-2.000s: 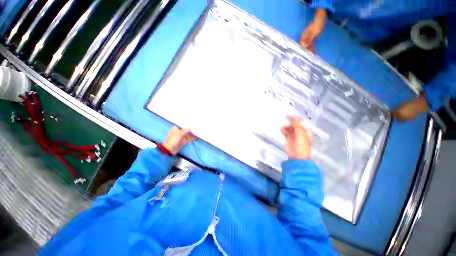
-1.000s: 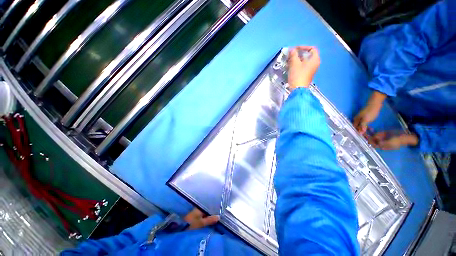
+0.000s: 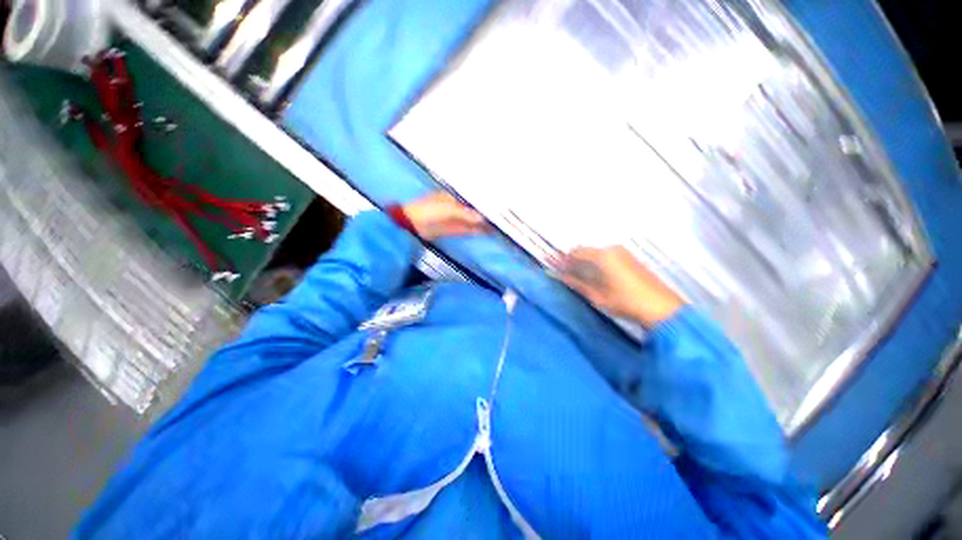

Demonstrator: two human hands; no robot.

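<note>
The silver back panel [image 3: 728, 200] lies on the blue pad [image 3: 359, 84] in front of me, its left part washed out by glare. My left hand [image 3: 448, 216], with a red band at the wrist, is at the panel's near edge, fingers towards the rim. My right hand [image 3: 617, 283] is at the same near edge, further right, blurred, fingers bent down at the rim. I cannot tell whether either hand grips the edge or anything small.
At the left, red wire leads [image 3: 148, 185] lie on a green surface [image 3: 190, 142] beside a white roll [image 3: 40, 32]. Pale ridged trays [image 3: 106, 306] lie nearer me. Shiny rollers [image 3: 269, 42] are at the upper left.
My right hand has come back from the panel's far corner to its near edge. The view has shifted, and the other person's hands are no longer in view.
</note>
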